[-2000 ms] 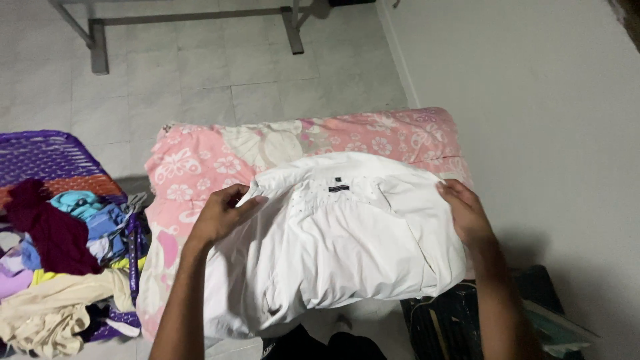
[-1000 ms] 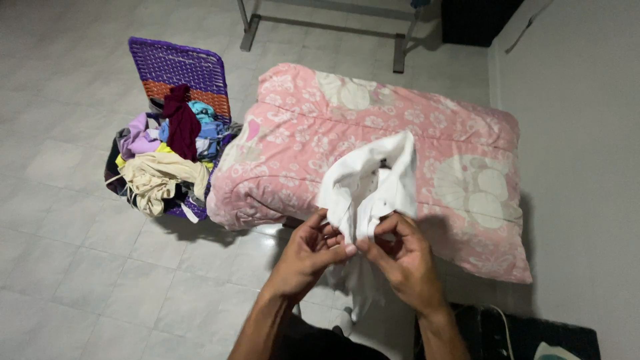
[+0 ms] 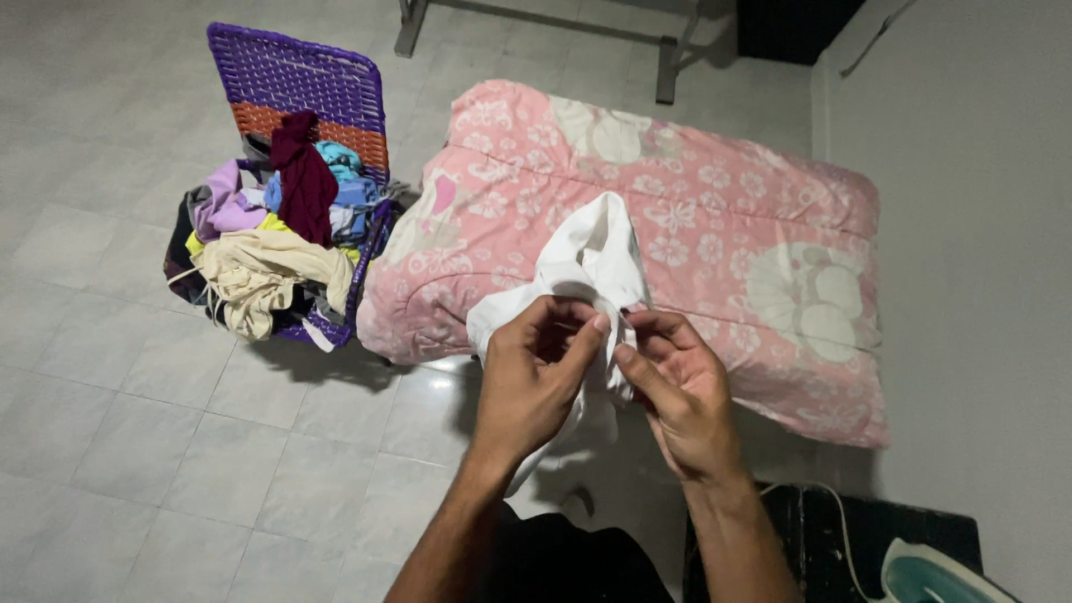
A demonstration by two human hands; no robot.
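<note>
A white garment (image 3: 599, 251), likely a shirt, hangs bunched from my two hands, its upper part over the near edge of a pink floral padded blanket (image 3: 645, 201). My left hand (image 3: 536, 377) pinches the cloth between thumb and fingertips. Close beside it, my right hand (image 3: 682, 385) grips the garment's edge in the same way. The lower part of the cloth drops below my hands, partly hidden by them.
At the left stands a purple and orange woven basket (image 3: 293, 67) piled with clothes, among them a maroon cloth (image 3: 303, 180) and a cream garment (image 3: 268, 268). A clothes iron (image 3: 930, 578) lies on a black surface (image 3: 904, 528) at lower right. Metal legs (image 3: 666, 71) stand beyond the blanket.
Two seconds ago my hands held the white garment spread wide over the blanket; now they are close together and the cloth is bunched. The view has shifted to show more floor.
</note>
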